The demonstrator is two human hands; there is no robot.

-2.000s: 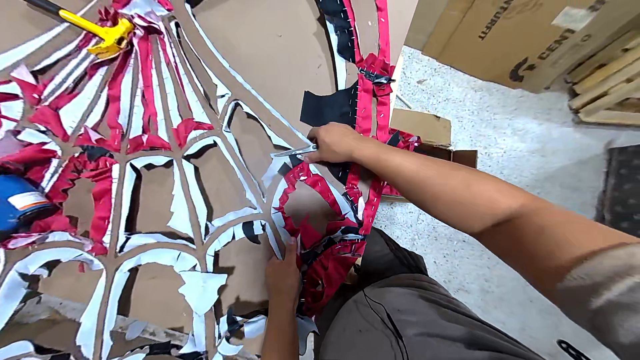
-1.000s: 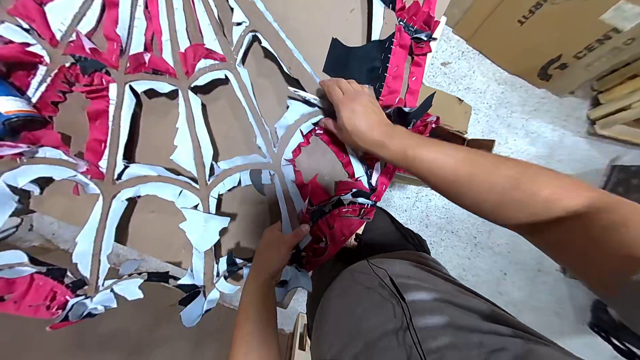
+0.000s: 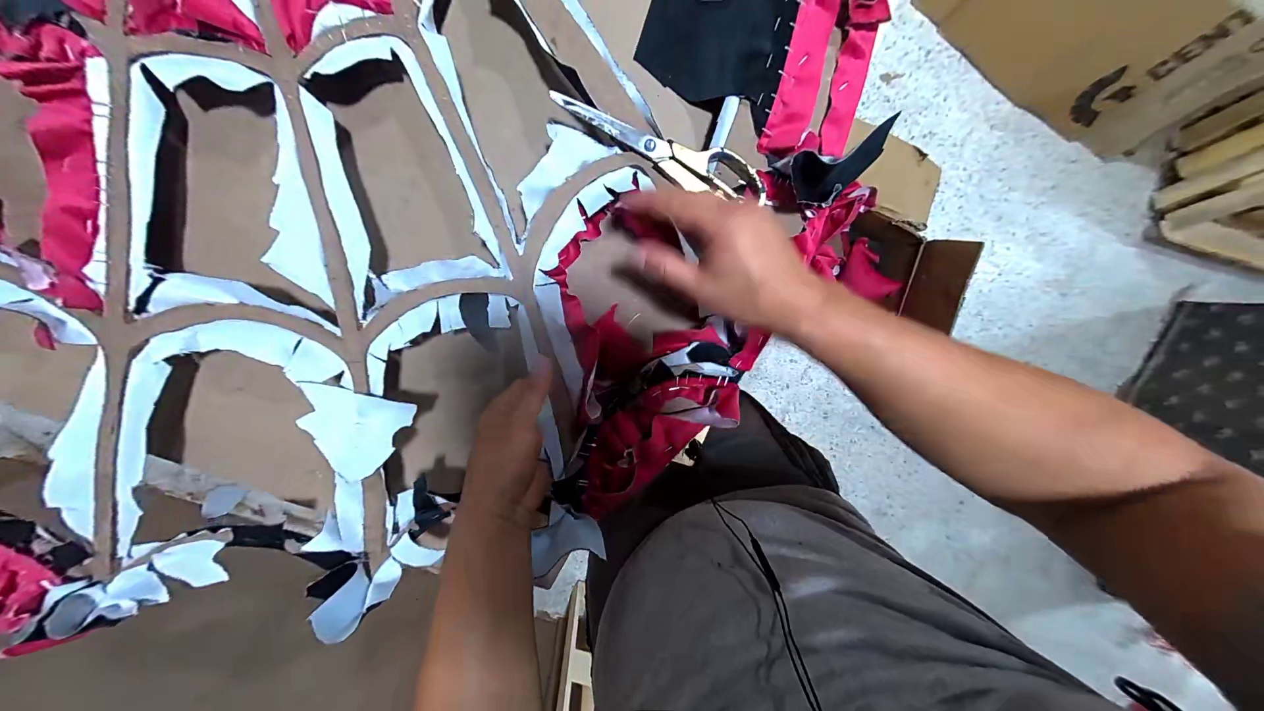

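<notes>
A lattice frame with brown curved ribs lies across the work surface, edged with white, black and red fabric. My left hand rests on a rib at the lower middle. My right hand is over the rounded opening at the right, fingertips at the red fabric strip on its upper edge; motion blurs the fingers, and whether they pinch it I cannot tell. Metal scissors lie just above my right hand, blades slightly apart, handles partly behind it. Bunched red fabric covers the opening's lower side.
Black fabric hangs at the top beside red stapled strips. An open cardboard box stands on the floor past the frame's right edge. A large carton, wooden slats and a dark patterned mat are farther right.
My right hand has moved off the scissors, down toward the opening's red edging. The scissors now lie above it on the frame. The view has come closer to this part.
</notes>
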